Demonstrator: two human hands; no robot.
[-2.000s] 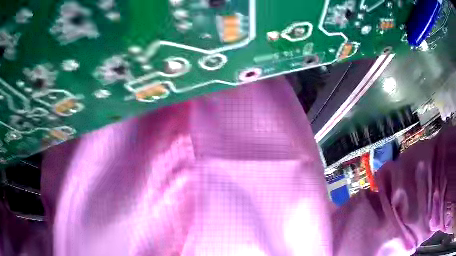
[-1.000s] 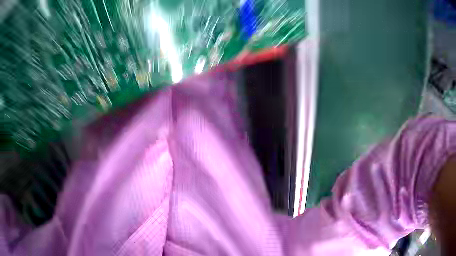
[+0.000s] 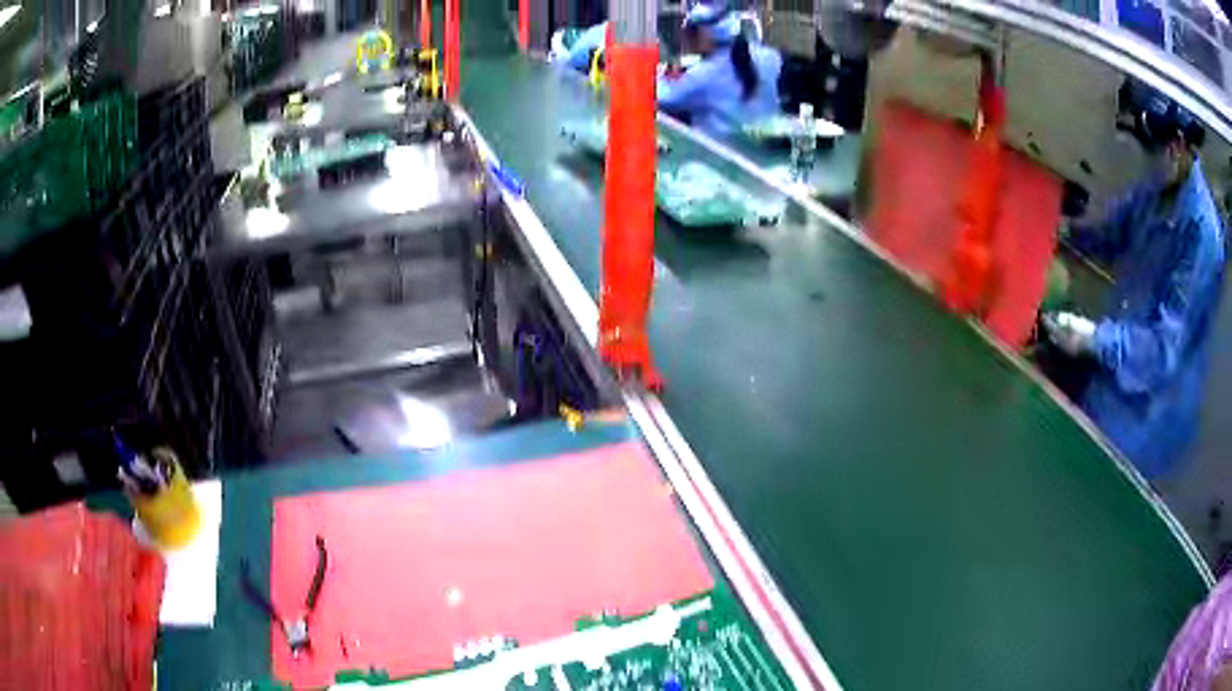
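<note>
A green printed circuit board [image 3: 703, 648] lies at the bottom edge of the view, partly cut off, with a long white strip along its far edge. It overlaps the near side of a flat pink-red pad [image 3: 473, 540]. Side cutters [image 3: 299, 624] with dark handles lie open on the pad's left part. Neither of my hands is in view. Only a bit of pink sleeve [image 3: 1202, 641] shows at the lower right edge.
A red stack [image 3: 74, 594] and a yellow pen cup [image 3: 165, 502] on white paper [image 3: 196, 574] stand left. A green conveyor [image 3: 865, 473] with boards [image 3: 709, 197] runs along the right, beside a red-wrapped post [image 3: 628, 203]. People in blue smocks [image 3: 1155, 311] are across it.
The view has swung up from the close board and my pink smock to the bench, conveyor and room. The board now sits at the bottom edge; the pad and cutters have come into view.
</note>
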